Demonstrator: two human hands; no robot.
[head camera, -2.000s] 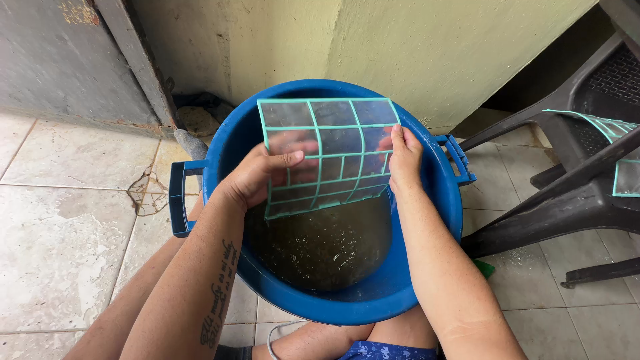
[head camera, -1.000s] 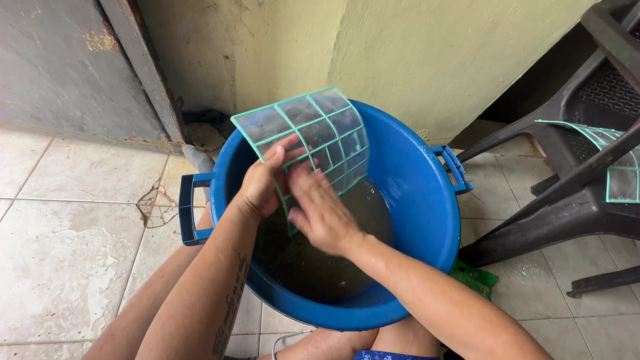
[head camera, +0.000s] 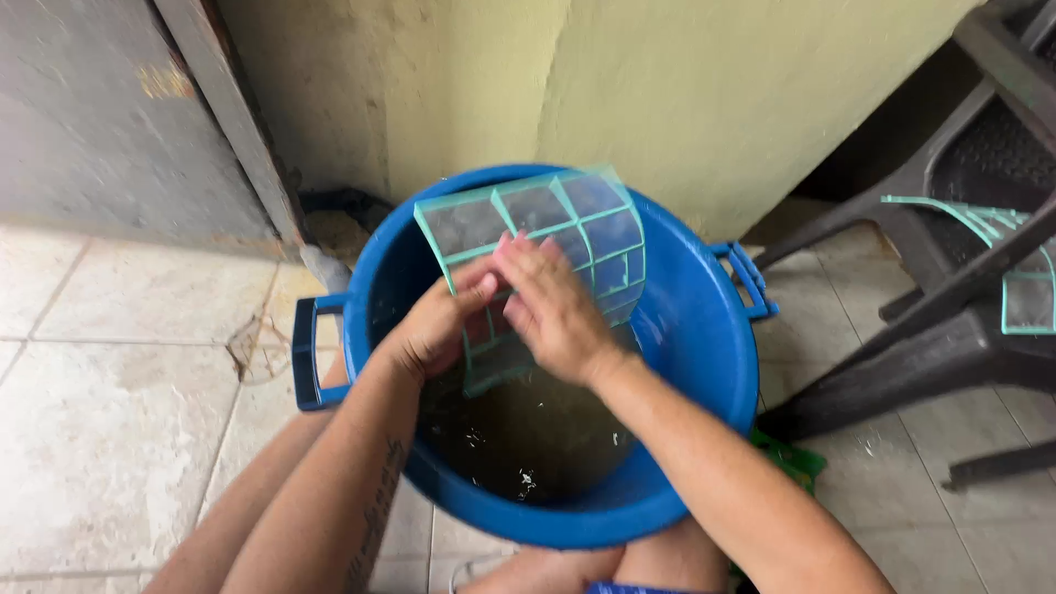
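Note:
A curved air conditioner mesh filter (head camera: 540, 210) with a light green plastic grid frame is held over a round blue plastic tub (head camera: 701, 346). My left hand (head camera: 445, 318) grips its left side, thumb on the near face and the other fingers partly hidden behind the mesh. Across the near face lies my right hand (head camera: 553, 309), slightly blurred, its fingers extended close to my left fingertips and not closed around the frame. Murky water (head camera: 536, 437) stands in the bottom of the tub, below the filter.
At the right, a dark plastic chair (head camera: 924, 371) bears a second green-framed mesh filter (head camera: 1027, 289). A green object (head camera: 788, 462) lies on the tiled floor beside the tub. Behind stand a pale wall (head camera: 462, 82) and a grey metal panel (head camera: 107, 124).
Two seconds ago both hands held the filter by its sides. My right hand has since let go of the right edge and moved left onto the mesh, and the filter is more curved.

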